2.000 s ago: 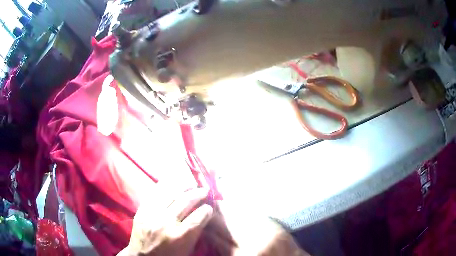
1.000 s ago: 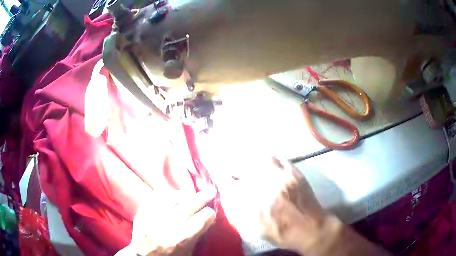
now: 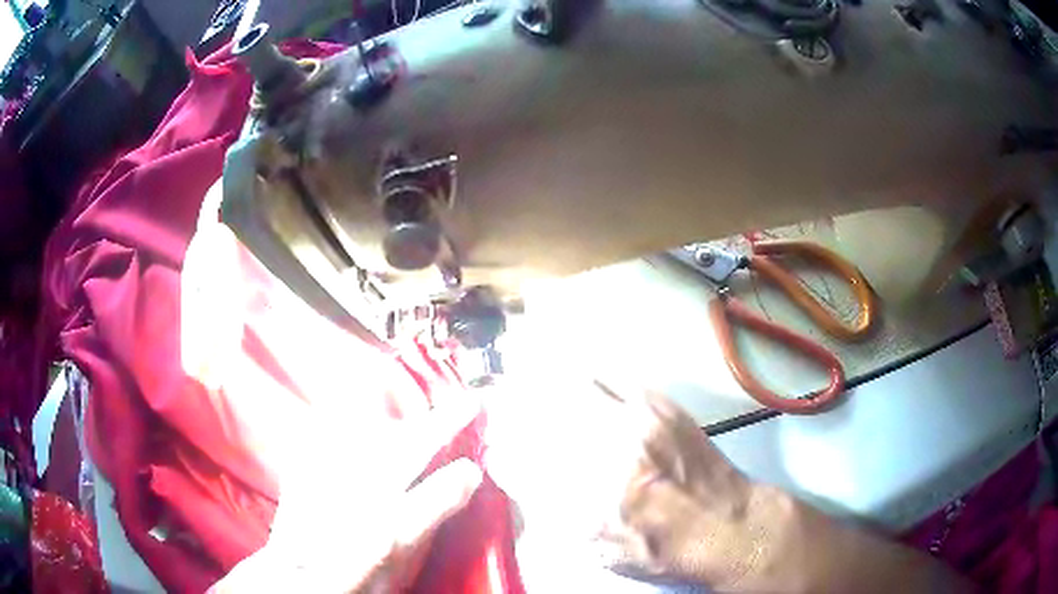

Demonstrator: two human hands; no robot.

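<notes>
Red fabric [image 3: 151, 313] lies in folds left of and under the needle area. My left hand [image 3: 371, 522], overexposed, rests on the fabric with its edge between thumb and fingers, below the presser foot [image 3: 482, 348]. My right hand [image 3: 696, 499] is on the white machine bed [image 3: 905, 429], right of the fabric, with fingers bent. Glare hides its fingertips and whether it holds anything. The beige sewing machine arm [image 3: 650, 128] crosses the top. Glare hides the needle tip and the stitching place.
Scissors with orange-brown handles [image 3: 780, 354] lie under the machine arm, just beyond my right hand. The glowing machine lamp [image 3: 209, 290] is left of the needle. A shiny orange-red bag [image 3: 64, 545] is at lower left. More dark red cloth [image 3: 1009, 522] is at lower right.
My right hand has come up from the bottom edge onto the bed beside the fabric. My left hand stays on the fabric. The machine and scissors sit lower in view.
</notes>
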